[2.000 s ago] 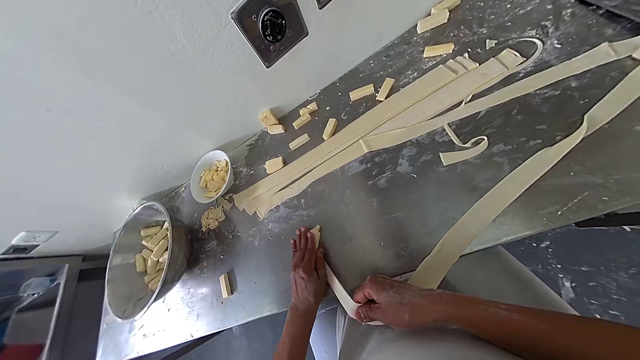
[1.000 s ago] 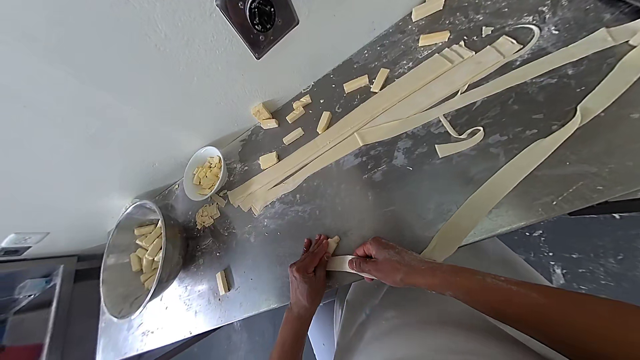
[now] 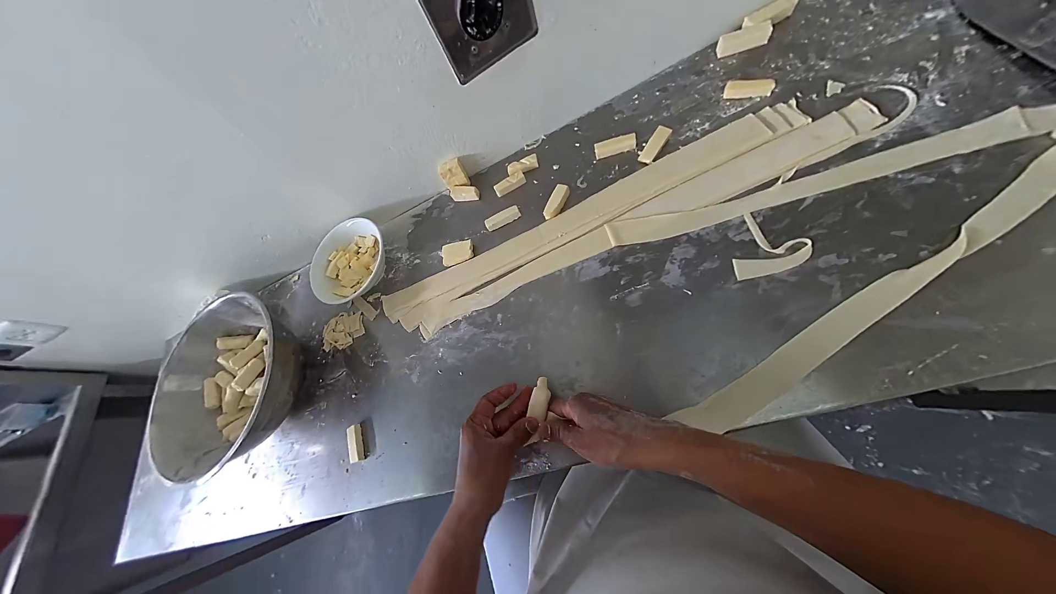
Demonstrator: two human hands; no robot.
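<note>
A small dough-wrapped stick (image 3: 539, 399) stands between my hands near the table's front edge, its narrow tip pointing away from me. My left hand (image 3: 497, 429) grips it from the left with thumb and fingers. On its right side, my right hand (image 3: 590, 429) pinches the dough at its base with thumb and forefinger. A long dough strip (image 3: 784, 359) runs from beneath my right wrist to the far right. More flat dough strips (image 3: 594, 219) lie side by side beyond my hands. One pale cheese-like stick (image 3: 355, 443) lies to the left of my left hand.
A metal bowl (image 3: 177, 412) of wrapped sticks stands at the left end of the steel table (image 3: 445, 371). Near the wall are a white bowl (image 3: 316, 276) of pale pieces, a crumbled heap (image 3: 342, 331) and several loose sticks (image 3: 502, 218). A curled dough scrap (image 3: 771, 266) lies at right.
My hands have come together from a wider spacing. The dough length that stretched between them is now around the upright stick, which my fingers hold.
</note>
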